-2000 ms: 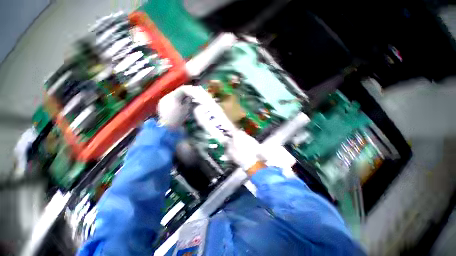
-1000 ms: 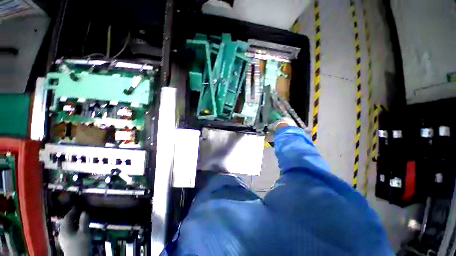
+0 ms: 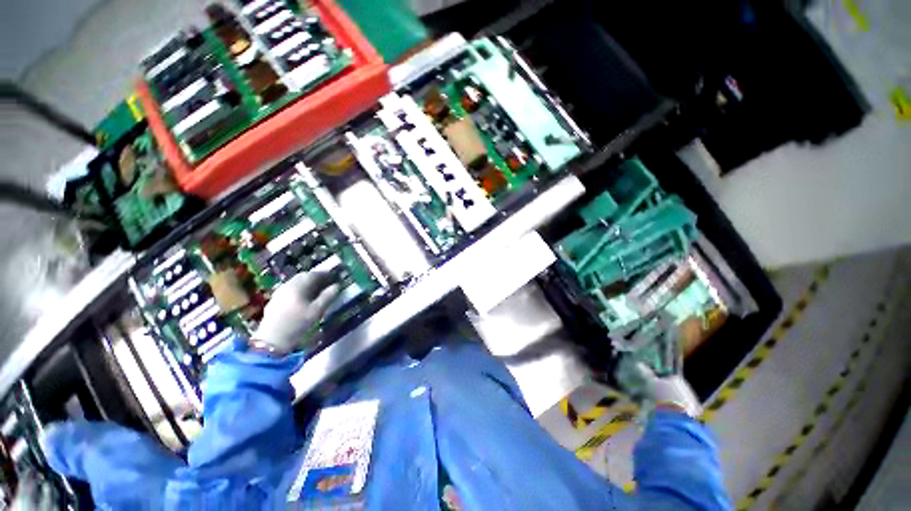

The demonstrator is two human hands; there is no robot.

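Observation:
My left hand (image 3: 297, 307), in a white-grey glove, rests over the near edge of a circuit board (image 3: 232, 287) on the line, fingers slightly bent, nothing visible in it. My right hand (image 3: 667, 387), also gloved, is at the near side of a black bin and closed around a grey-green fixture (image 3: 647, 351); its fingertips are partly hidden. Loose green fixtures (image 3: 629, 235) lie piled in the bin. A second circuit board (image 3: 511, 160) on the line bears a pale-green plate (image 3: 524, 105) and a light bar with dark holes (image 3: 438, 160).
A red tray (image 3: 290, 135) with another board stands beyond the line. A pale metal rail (image 3: 430, 289) runs along the near side. A white sheet (image 3: 507, 274) lies by it. Another blue sleeve (image 3: 105, 459) is at lower left. Yellow-black floor tape (image 3: 774, 349) is at right.
The view has turned back toward the line. My left hand has moved onto the left board and shows more fully. My right hand stays at the bin, with the grey-green fixture now over its fingers.

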